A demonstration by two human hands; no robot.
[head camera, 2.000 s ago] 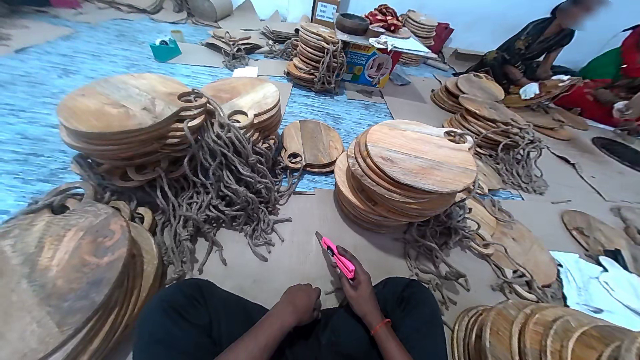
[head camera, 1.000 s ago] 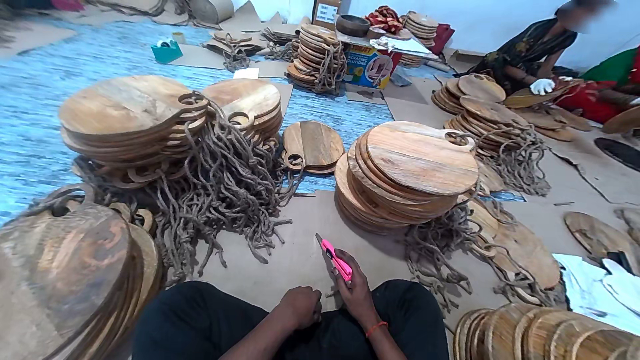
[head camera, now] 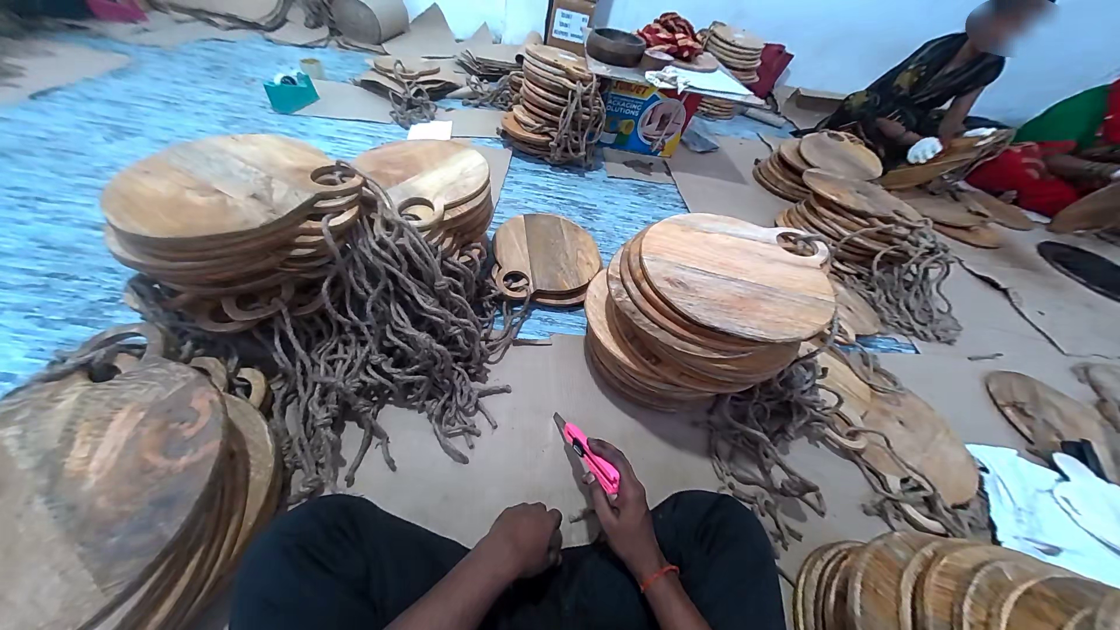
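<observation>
My right hand (head camera: 623, 507) is closed around a pink utility knife (head camera: 591, 458), whose blade points up and to the left over the cardboard sheet (head camera: 516, 429). My left hand (head camera: 527, 535) rests by my lap with its fingers curled; whether something is inside them is hidden. Ahead to the right stands a stack of round wooden boards (head camera: 735, 280) with ring handles and rope loops. Another stack of round boards (head camera: 219, 192) stands at the left, and a tangle of knotted grey-brown rope (head camera: 385, 324) hangs from its handles. Between them lie smaller round boards (head camera: 549, 254).
Leaning boards (head camera: 105, 472) stand at my left, and a row of upright boards (head camera: 954, 582) at my lower right. White cloth gloves (head camera: 1041, 499) lie at the right. A teal tape dispenser (head camera: 291, 92) sits farther back. A person (head camera: 927, 87) wearing white gloves handles a board at the upper right.
My hands and the knife have stayed nearly still. The person at the upper right has moved the gloved hands and a board.
</observation>
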